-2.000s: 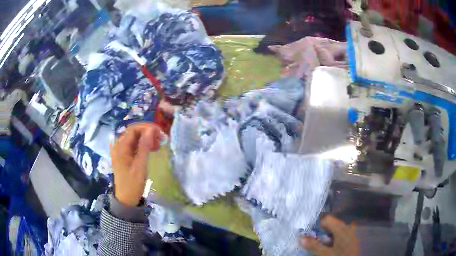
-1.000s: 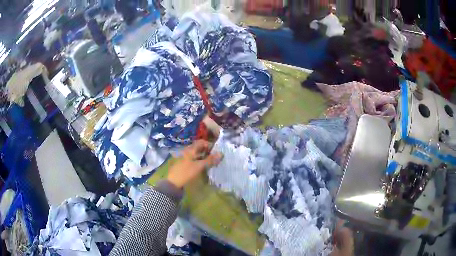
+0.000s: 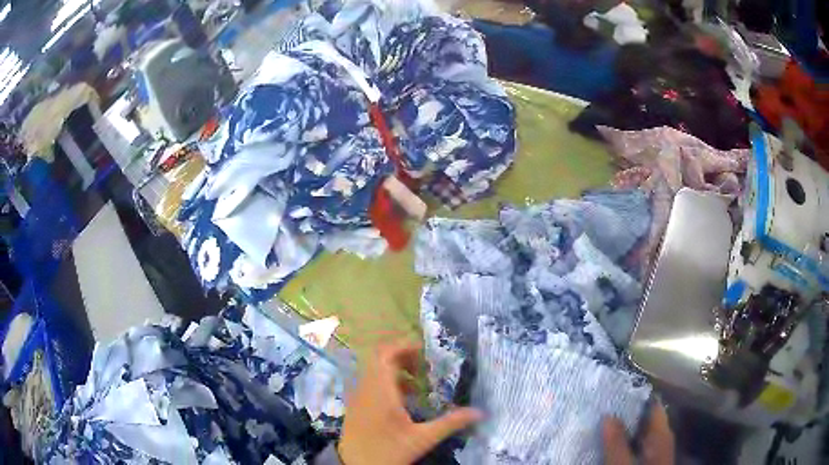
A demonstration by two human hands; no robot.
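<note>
Pale blue smocked panels lie piled on the green surface; the front smocked panel (image 3: pixel 554 390) lies spread on top with its fine rows showing. My left hand (image 3: pixel 400 418) is at this panel's left edge, thumb and fingers apart, the thumb tip at the cloth. My right hand (image 3: pixel 641 440) is at its lower right, cut off by the bottom edge and blurred; whether it grips the cloth cannot be told. The overlock machine (image 3: pixel 791 213) stands at the right with its silver cloth plate (image 3: pixel 686 281) beside the panels.
A large blue floral bundle (image 3: pixel 309 145) with a red and white tie (image 3: pixel 391 218) lies behind. A second floral pile (image 3: pixel 182 390) is at lower left. Pink printed fabric (image 3: pixel 677 159) lies behind the plate. The green surface (image 3: pixel 364 295) shows between; blue crates are at left.
My left hand has moved from near the bundle's tie down to the front panel's left edge. The front panel now lies flatter and more spread. The view has shifted slightly.
</note>
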